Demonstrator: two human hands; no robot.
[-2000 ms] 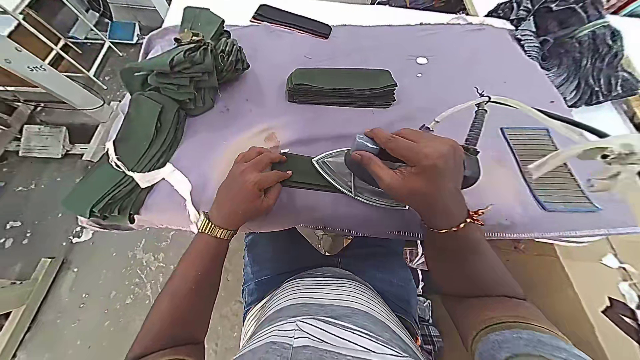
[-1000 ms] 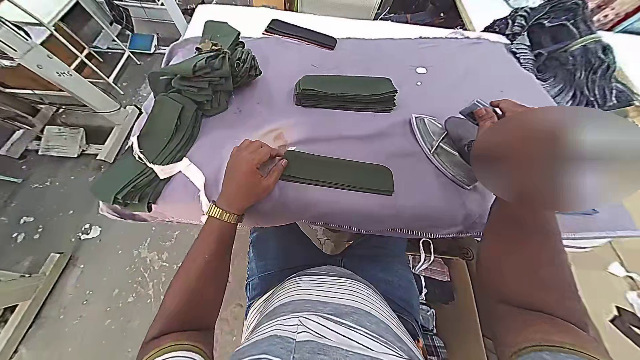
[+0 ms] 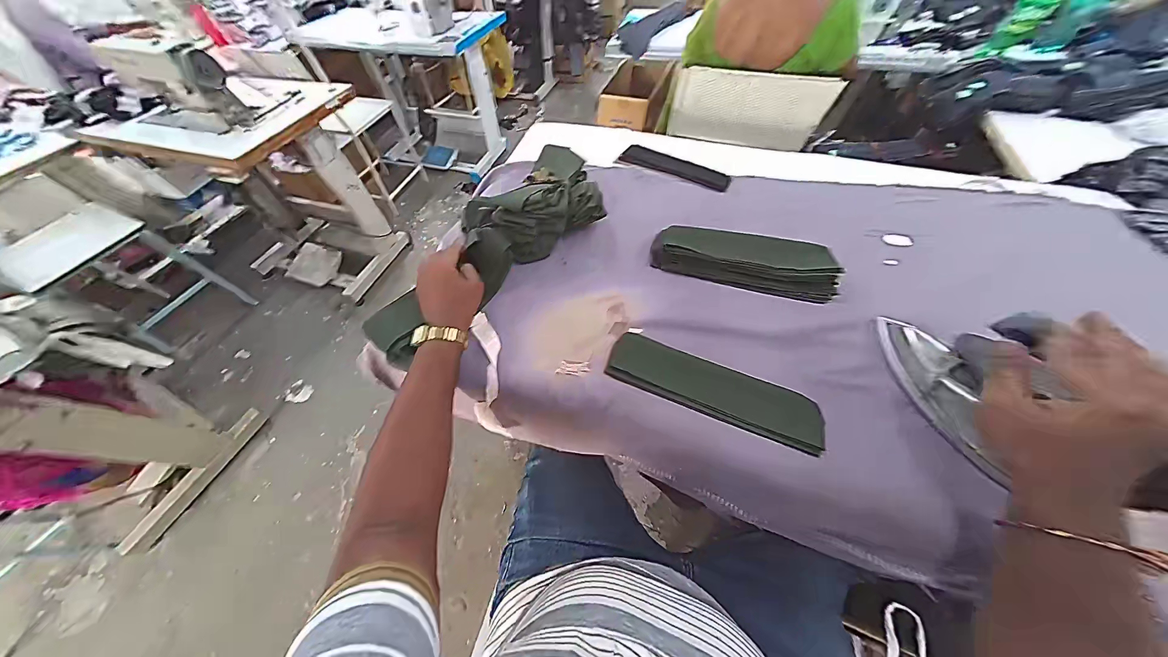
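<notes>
My left hand (image 3: 449, 290) grips part of the heap of dark green fabric pieces (image 3: 534, 214) at the left edge of the cloth-covered table (image 3: 985, 228). At the right, my right hand (image 3: 1072, 401), blurred, holds the handle of an electric iron (image 3: 931, 374), whose pointed tip faces left. Between the hands a thin stack of dark green fabric strips (image 3: 716, 392) lies near the front edge. Behind it sits a thicker stack of the same green strips (image 3: 748, 263). A white fabric band (image 3: 486, 360) hangs by the heap.
A black flat strip (image 3: 673, 168) lies at the table's far edge. Beyond stand a chair back (image 3: 756, 108), a cardboard box (image 3: 630, 96) and a seated person in green (image 3: 776, 36). Sewing machine tables (image 3: 219, 128) are at the left. Dark garments (image 3: 1031, 87) are piled at the far right.
My left hand has left the thin green stack and moved left to the fabric heap. Two seconds ago the iron was on that stack; it is now off to its right. The view has turned left.
</notes>
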